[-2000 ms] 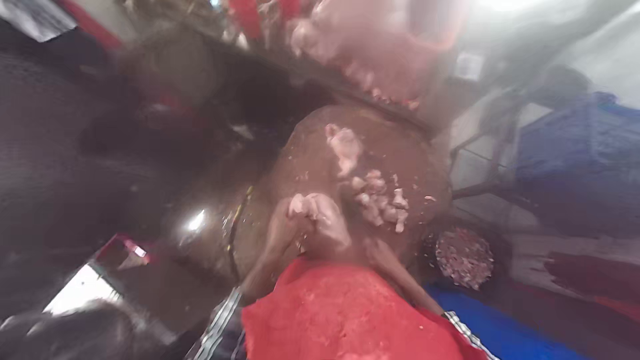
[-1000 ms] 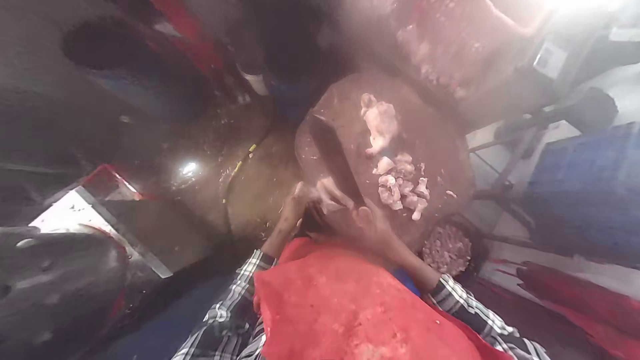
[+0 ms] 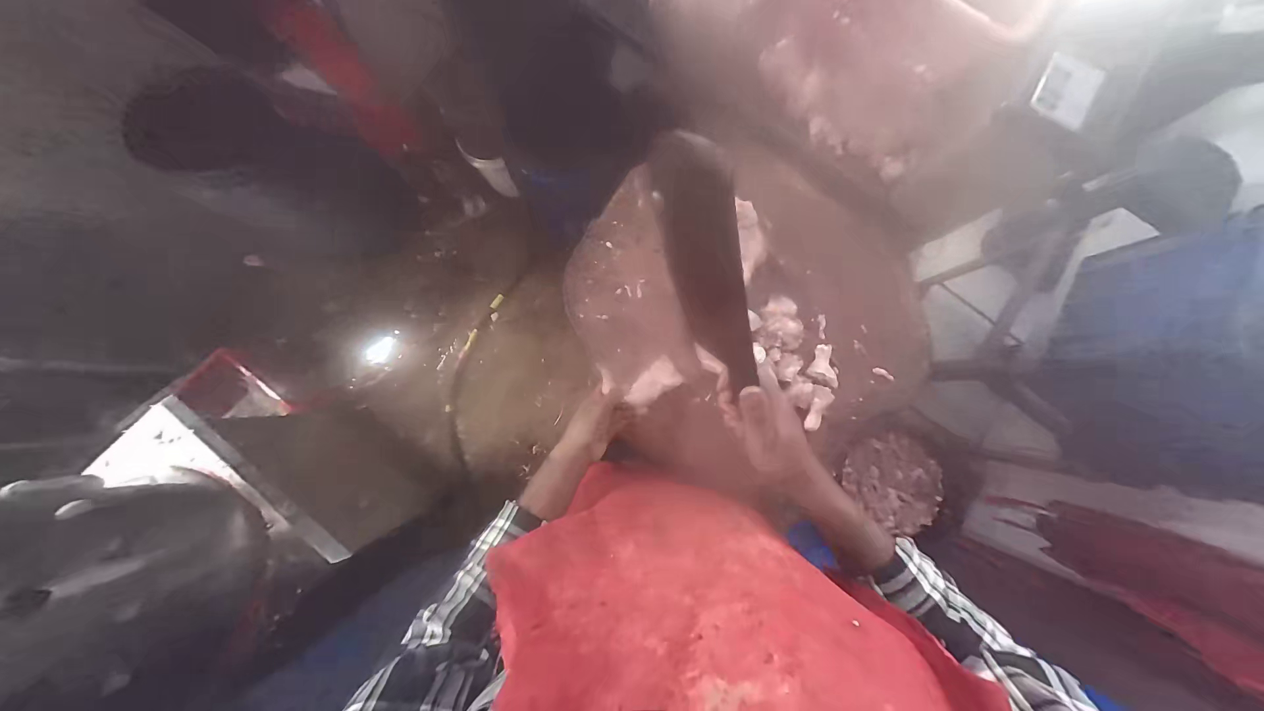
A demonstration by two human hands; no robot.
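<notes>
My right hand (image 3: 775, 430) grips a large dark-bladed cleaver (image 3: 701, 257), its broad blade pointing away over a round chopping block (image 3: 622, 267). At the block's near left edge my left hand (image 3: 597, 420) holds a piece of raw meat (image 3: 652, 382). Another strip of meat (image 3: 715, 380) lies close beside the cleaver and my right hand. Chopped meat pieces (image 3: 790, 346) are heaped to the right of the blade. Beyond them a larger raw piece (image 3: 750, 237) is partly hidden behind the cleaver.
A round container of chopped meat (image 3: 894, 484) stands by the block's lower right. More raw meat (image 3: 879, 89) is heaped beyond the block. Blue crates (image 3: 1165, 346) are at the right. A hose (image 3: 459, 365) lies on the wet floor, with a metal-edged box (image 3: 168, 444) farther left.
The cleaver in my right hand has come up, showing larger over the block and covering part of the big piece. My left hand has moved away from my right hand, to the left.
</notes>
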